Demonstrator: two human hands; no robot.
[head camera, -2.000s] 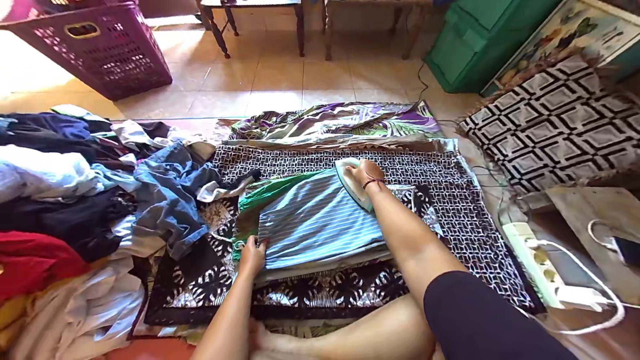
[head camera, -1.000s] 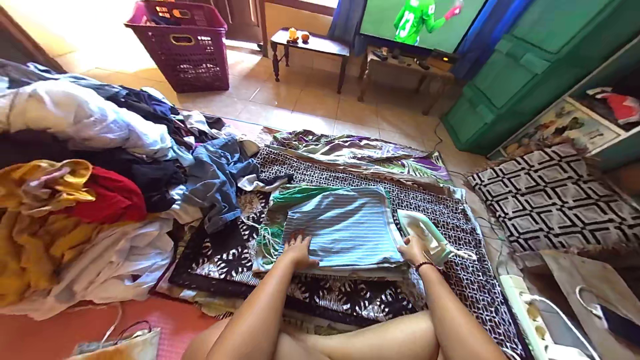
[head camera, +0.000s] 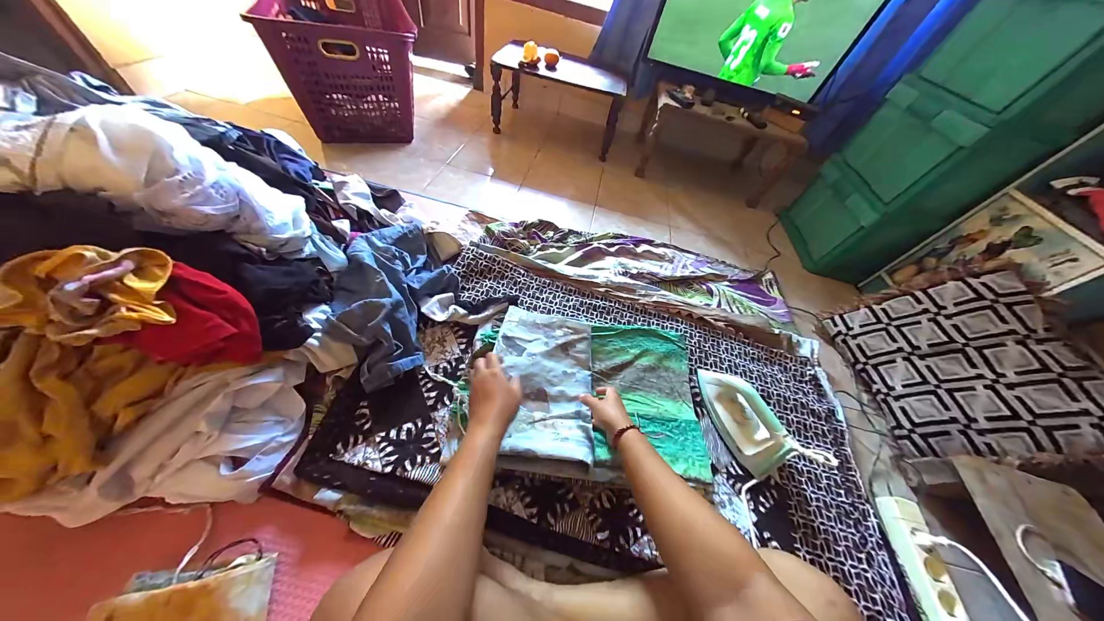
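Observation:
A pale grey cloth (head camera: 548, 388) lies folded on a green patterned cloth (head camera: 651, 379), on top of black-and-white printed fabric. My left hand (head camera: 494, 392) touches the grey cloth's left edge; whether its fingers grip it, I cannot tell. At the grey cloth's right edge, my right hand (head camera: 608, 410) pinches the fabric between thumb and fingers. A pale green and white clothes iron (head camera: 746, 423) rests on the printed fabric, to the right of the cloths and apart from both hands.
A large heap of clothes (head camera: 172, 190) spreads along the left, with blue denim (head camera: 388, 285) near the printed fabric. A patterned cushion (head camera: 940, 362) and a power strip (head camera: 923, 552) lie at the right. Beyond stand a purple basket (head camera: 366, 86), a small table (head camera: 565, 71) and green drawers (head camera: 931, 129).
My right hand let go of the iron, now standing to the right of the cloths. The blue striped face of the cloth no longer shows; a pale grey face does. The view has tilted up.

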